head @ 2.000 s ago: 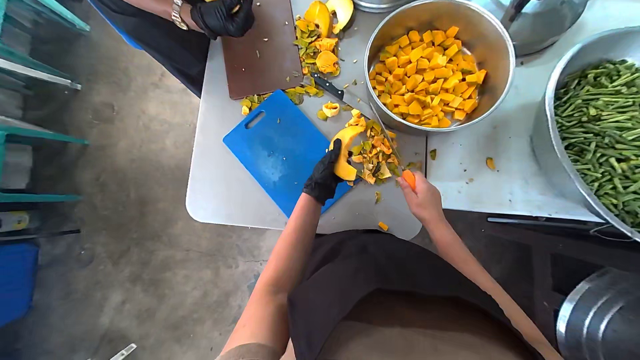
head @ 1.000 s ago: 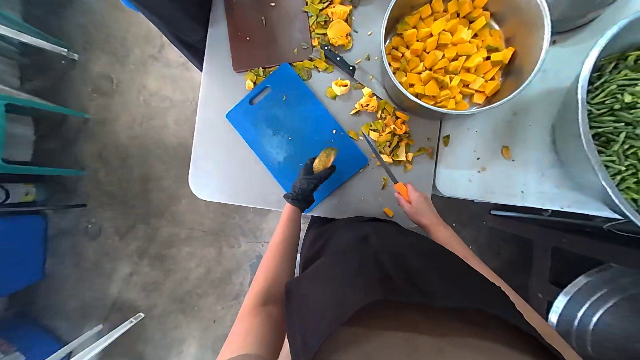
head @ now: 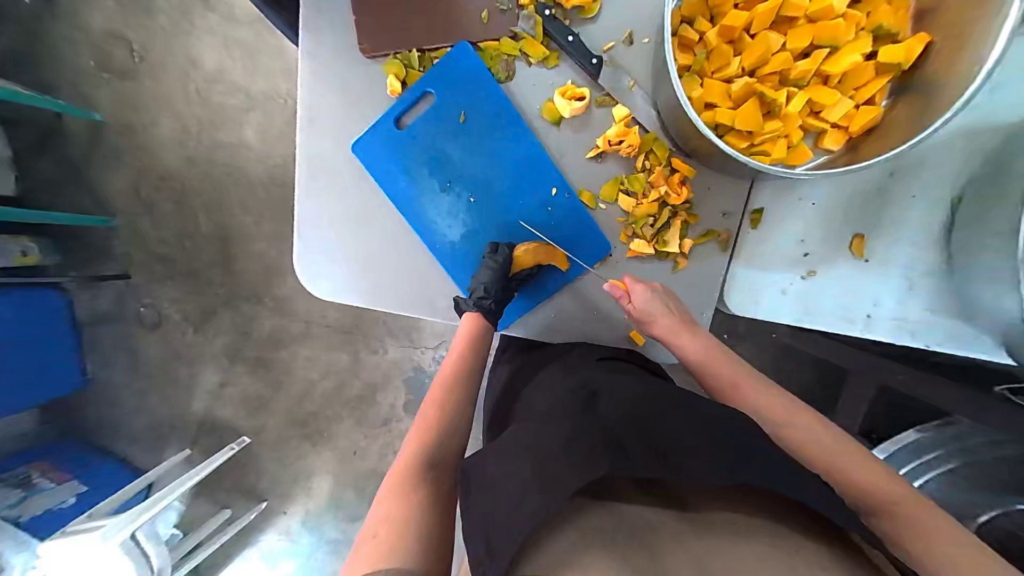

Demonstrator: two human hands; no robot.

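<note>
My left hand (head: 493,282), in a black glove, grips a curved piece of orange squash (head: 540,256) on the lower part of a blue plastic cutting board (head: 480,160). My bare right hand (head: 650,306) is closed on the orange handle of a kitchen knife (head: 564,252); its thin blade reaches left over the board, close to the squash piece. Right of the board lies a heap of squash peelings and trimmings (head: 660,204). A steel pot (head: 912,148) holds many orange squash chunks (head: 784,64).
A second knife with a black handle (head: 570,38) lies beside the pot, its blade pointing toward it. A brown cutting board (head: 432,24) sits at the top, with peelings along its edge. A large metal pot (head: 988,240) stands at the right edge. White chair legs (head: 176,496) are lower left.
My left hand and the squash have moved from beside the peelings onto the blue board. The knife has moved from the peelings to over the board. The view has shifted.
</note>
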